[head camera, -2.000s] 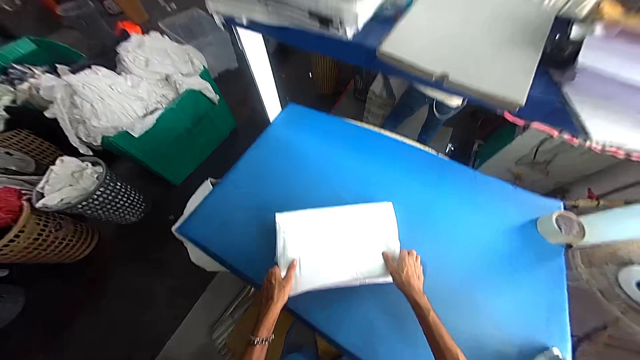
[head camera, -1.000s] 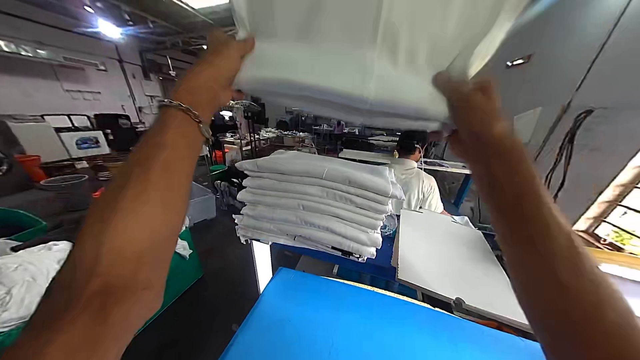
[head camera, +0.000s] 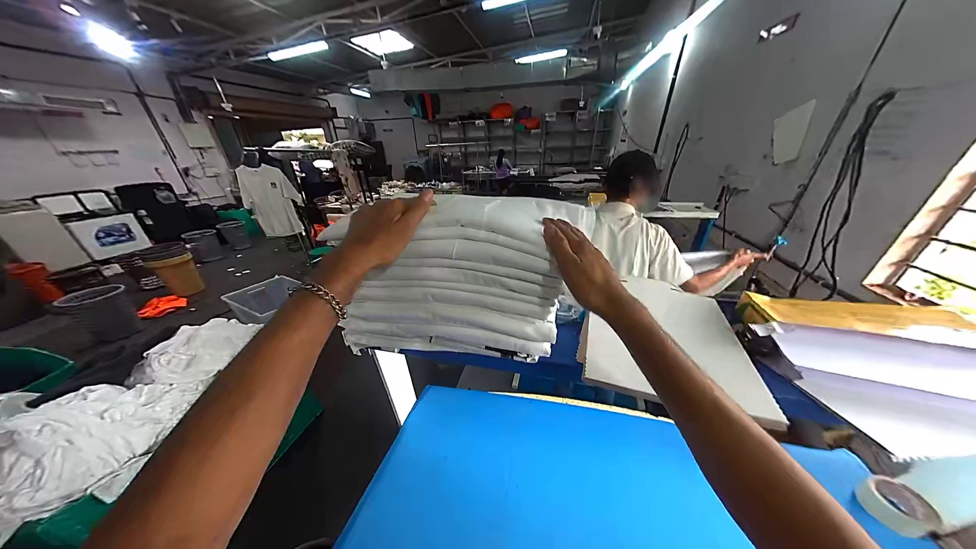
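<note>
A tall stack of folded white cloth pieces (head camera: 457, 290) stands on a blue shelf beyond the blue-topped table (head camera: 518, 473). My left hand (head camera: 389, 229), with a chain bracelet at the wrist, rests on the upper left of the stack. My right hand (head camera: 583, 259) lies against its upper right edge, fingers extended. Both hands touch the top folded piece (head camera: 488, 212); whether either hand grips it does not show clearly.
Right of the stack lies a white board (head camera: 679, 351), with a person in a pale shirt (head camera: 637, 236) behind it. A tape roll (head camera: 898, 505) sits at lower right. White cloth (head camera: 175, 381) fills green bins at left; a clear plastic tub (head camera: 263, 297) stands on the floor.
The folded white piece lay on the blue table under both hands, then was held up in front of the stack. Now both hands are at the stack's top. The view has tilted up.
</note>
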